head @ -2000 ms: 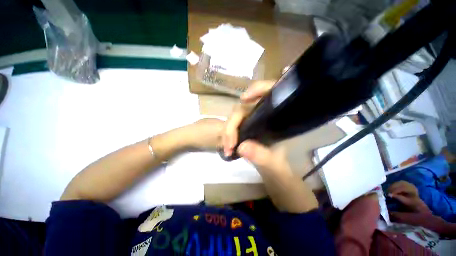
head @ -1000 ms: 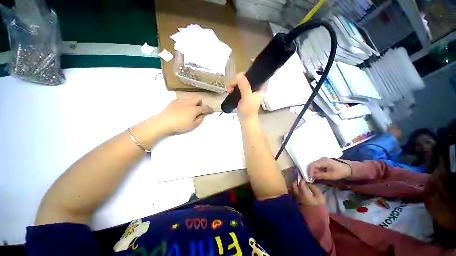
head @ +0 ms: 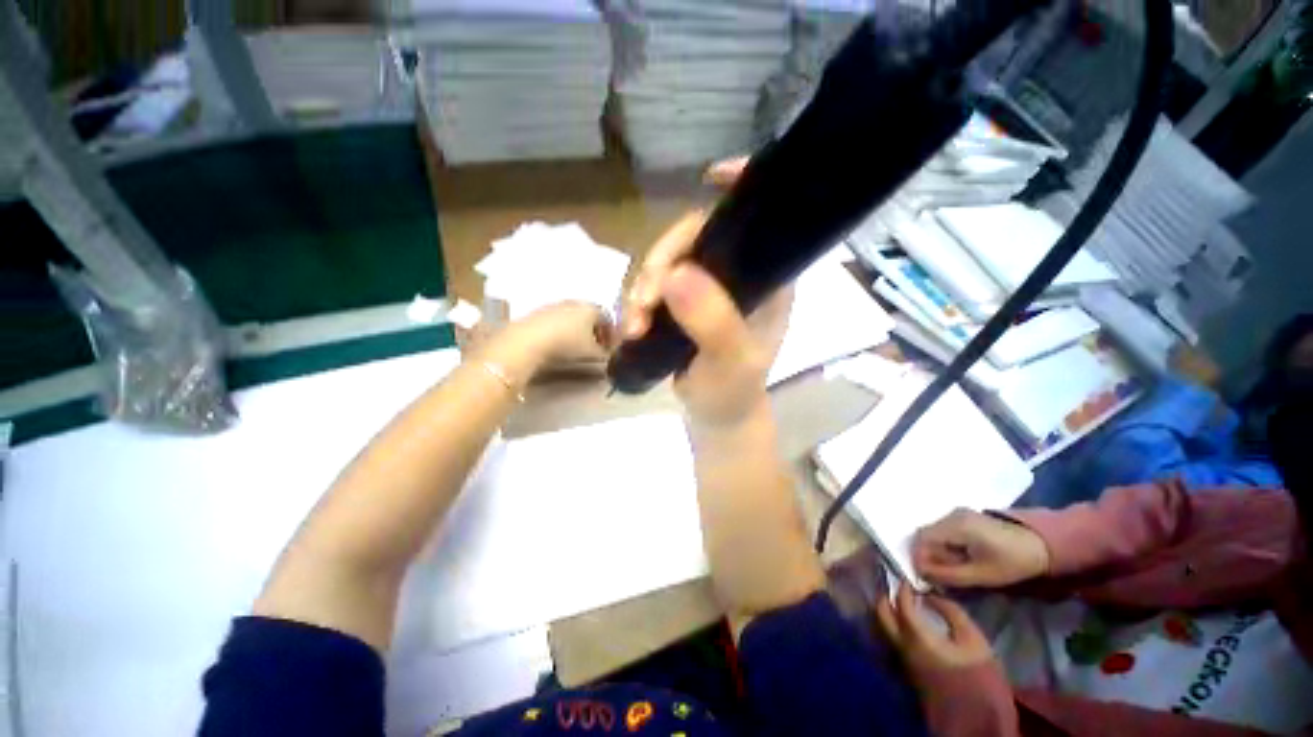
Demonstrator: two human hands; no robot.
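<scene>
My right hand (head: 727, 338) is closed around a thick black electric screwdriver (head: 785, 202), whose nose and short bit point down to the left above the bench. My left hand (head: 559, 334) is at the screw box, below the loose white cards (head: 555, 269); the box is mostly hidden, and I cannot tell if the fingers hold a screw. A flat white unit (head: 590, 511) lies in front of me, below both hands, with neither hand touching it.
A bag of screws (head: 161, 377) rests by the metal post at left. Tall white stacks (head: 511, 79) stand behind the cards. Piled units (head: 994, 288) and a black power cord (head: 994, 324) are at right. Another person's hands (head: 982, 550) hold a white unit at lower right.
The view has tilted up. My left hand has moved from the white unit to the screw box. My right hand has lifted the screwdriver off the unit and still holds it.
</scene>
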